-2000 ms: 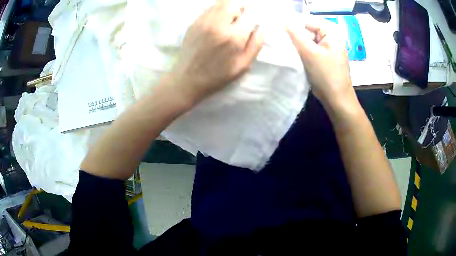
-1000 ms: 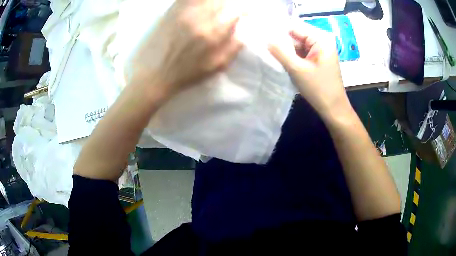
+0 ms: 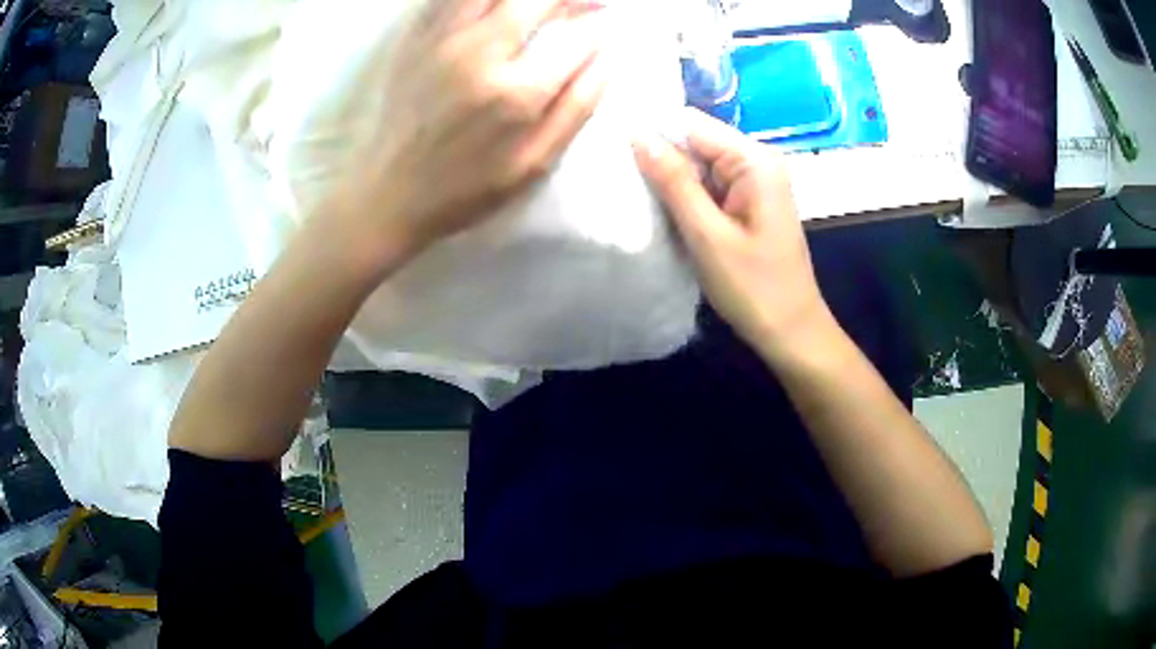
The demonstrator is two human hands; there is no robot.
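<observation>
The white fabric piece (image 3: 571,273) lies over the table's front edge and hangs toward the lap, its upper part overexposed. My left hand (image 3: 488,121) lies on top of the fabric with the fingers slightly apart; whether it grips a fold is not clear. My right hand (image 3: 735,222) pinches the fabric's right edge between thumb and fingers. The blue machine plate (image 3: 786,95) is just beyond my right hand, with a clear part (image 3: 710,74) at its left side.
Heaped white cloth (image 3: 95,393) hangs at the left. A dark smartphone (image 3: 1012,102) and a green tool (image 3: 1105,102) lie on the right of the white table (image 3: 875,184). A cardboard box (image 3: 1109,355) is lower right. A yellow frame (image 3: 108,596) is lower left.
Both hands have moved left with the fabric, my right hand also downward. The fabric's lower corner has drawn up and left, and more of the blue plate shows.
</observation>
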